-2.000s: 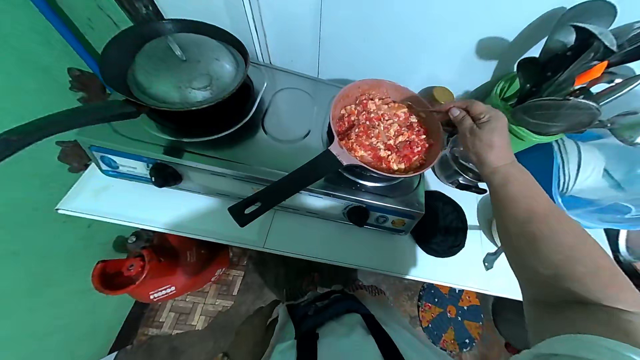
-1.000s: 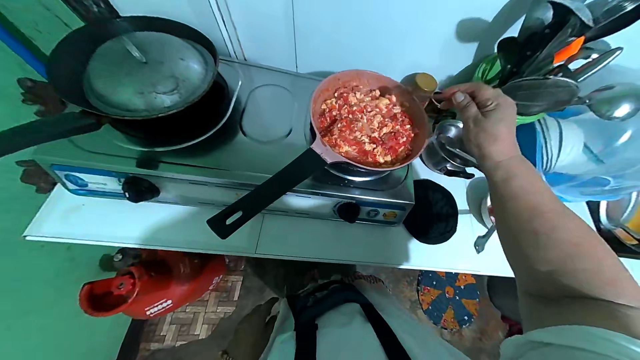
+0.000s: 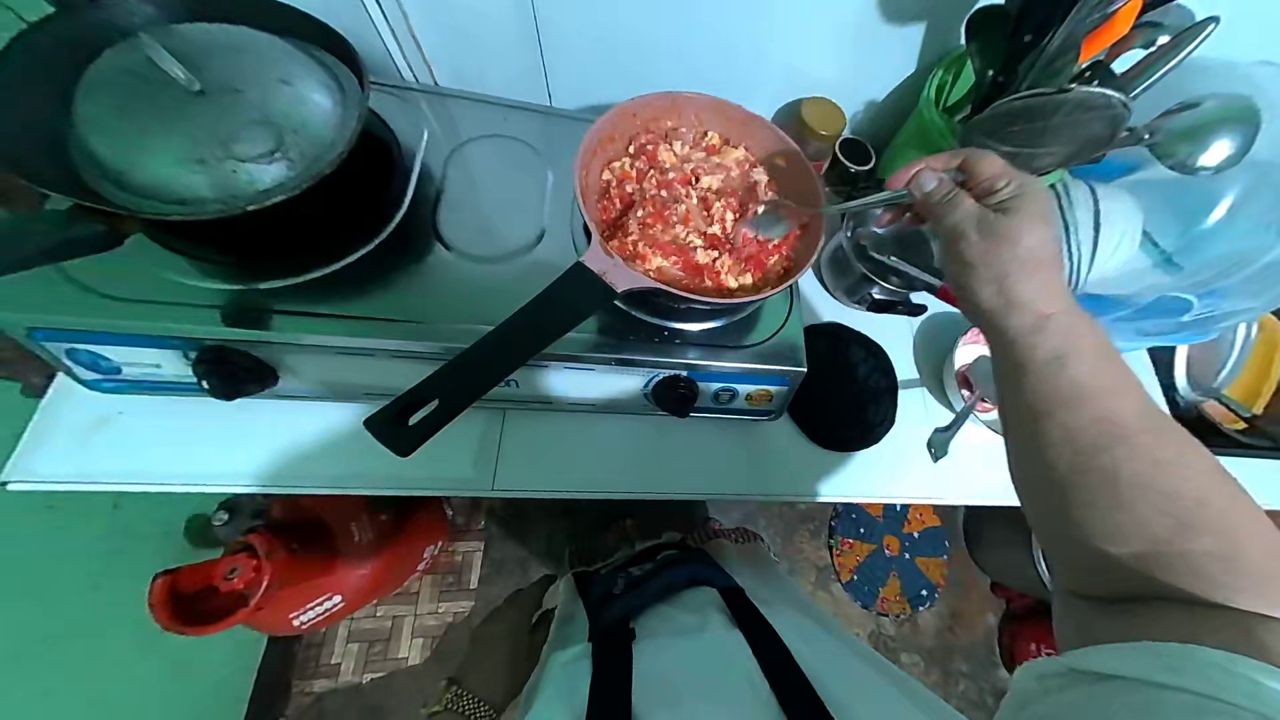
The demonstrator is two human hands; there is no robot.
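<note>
My right hand (image 3: 975, 225) grips the handle of a metal spoon (image 3: 775, 218), whose bowl rests at the right side of the food in a pink frying pan (image 3: 790, 165). Chopped red and whitish food (image 3: 690, 205) covers much of the pan's bottom. The pan sits over the right burner of a two-burner gas stove (image 3: 400, 325), its black handle (image 3: 490, 360) pointing to the lower left, with no hand on it. My left hand is not in view.
A dark wok (image 3: 340, 45) with a metal lid (image 3: 220, 120) stands at the left burner. Right of the stove are a lidded jar (image 3: 812, 122), a black cloth pad (image 3: 845, 385), a small bowl with a spoon and a holder of utensils (image 3: 1050, 125). A red gas cylinder (image 3: 320, 570) stands below.
My right hand has stayed at the pan's right side. The spoon's bowl now shows clearly over the food, where it was hard to make out before.
</note>
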